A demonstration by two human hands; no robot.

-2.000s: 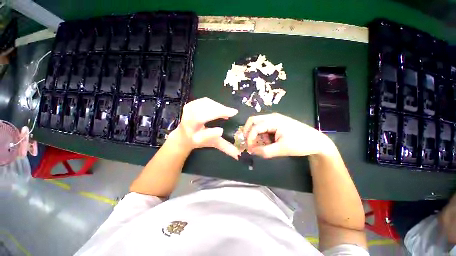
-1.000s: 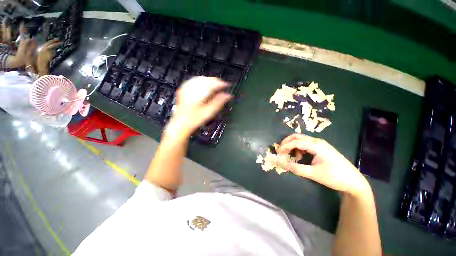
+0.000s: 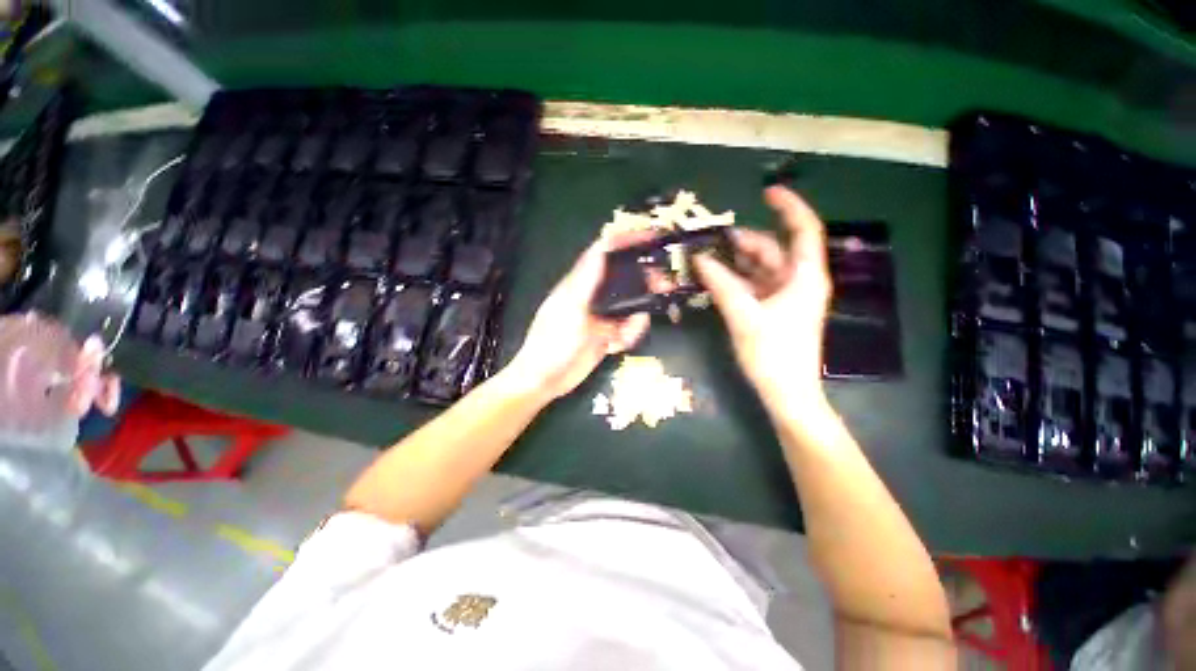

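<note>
A black plastic housing [image 3: 636, 282] is held between my two hands above the green bench. My left hand [image 3: 577, 321] grips its left end. My right hand [image 3: 771, 295] is at its right end, thumb on its face, index finger raised with a small dark bit [image 3: 780, 174] near its tip. Small pale spots show on the housing; I cannot tell what they are. A pile of cream pieces [image 3: 643, 392] lies below the housing. A farther pile of cream and dark bits [image 3: 685, 210] is partly hidden behind the housing and hands.
A left black blister tray [image 3: 344, 249] and a right blister tray [image 3: 1069, 295] flank the work. A flat glossy black rectangle [image 3: 860, 315] lies right of my right hand. A pink fan [image 3: 39, 370] and red stool [image 3: 184, 439] are at left. A raised green panel runs behind.
The view has swung back left. My left hand has moved from over the left tray to the middle and now holds a housing. My right hand has left the near pile and is on the housing.
</note>
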